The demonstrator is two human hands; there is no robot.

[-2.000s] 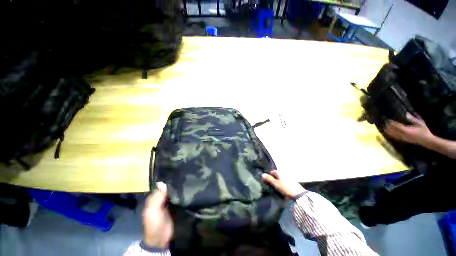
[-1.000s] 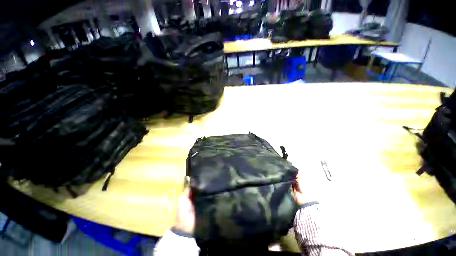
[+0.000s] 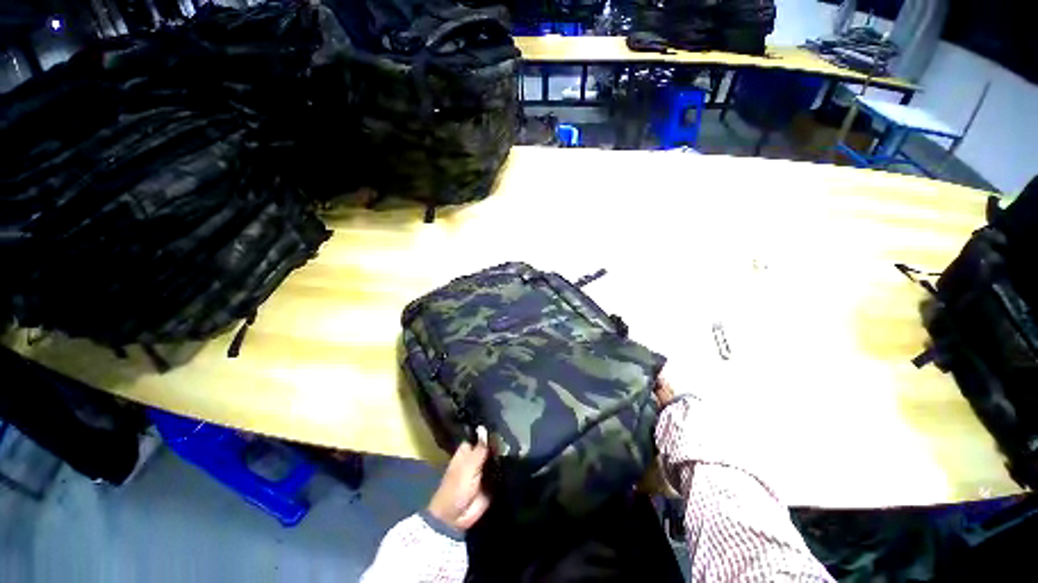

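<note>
A camouflage backpack (image 3: 535,364) lies front face up at the near table edge, turned a little, its near end over the edge. My left hand (image 3: 461,487) grips its left side near the bottom, thumb on top. My right hand (image 3: 665,394) is at its lower right side, mostly hidden by the bag and my sleeve. A short webbing strap (image 3: 591,277) sticks out beyond the bag's upper right side.
Large piles of dark camouflage backpacks (image 3: 148,194) stand on the left of the table (image 3: 376,290). More dark bags (image 3: 990,325) lie at the right edge. A small tool, possibly snips (image 3: 721,341), lies right of the backpack. A blue stool (image 3: 245,473) is below left.
The backpack has gone from tilted up toward me to lying flatter, its far end on the table and turned leftward. My hands stay at its sides. The other person's hand has left view.
</note>
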